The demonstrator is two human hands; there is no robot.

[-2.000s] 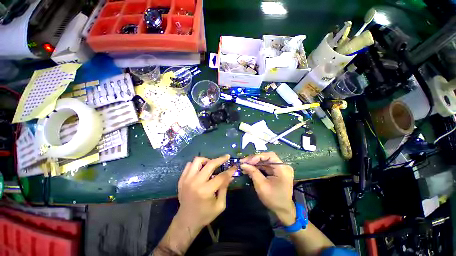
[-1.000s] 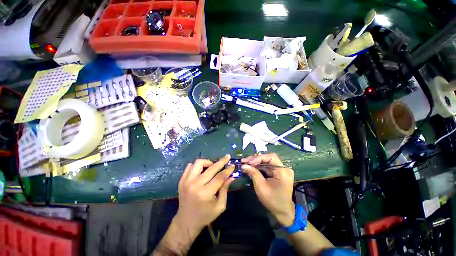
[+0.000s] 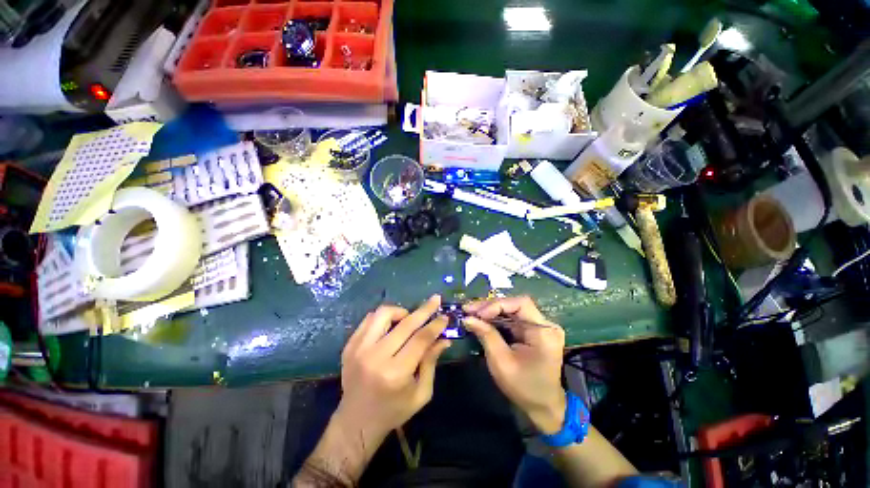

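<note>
A small black, shiny, squarish unit is held just over the bench's front edge. My left hand grips it from the left between thumb and fingers. My right hand is at its right side, thumb and fingertips pinched on a thin dark tool, possibly tweezers, which slants across the fingers. The tool's tip and its contact with the unit are hidden by my fingertips. A blue watch is on my right wrist.
White wipe and slim tools lie behind my hands. Two open white boxes, an orange-red compartment tray and a tool cup stand at the back. A tape roll lies left, a wooden-handled tool right.
My hands stay in nearly the same place on the unit. The right fingers and thin tool have shifted slightly. The whole view has drifted a little to the right.
</note>
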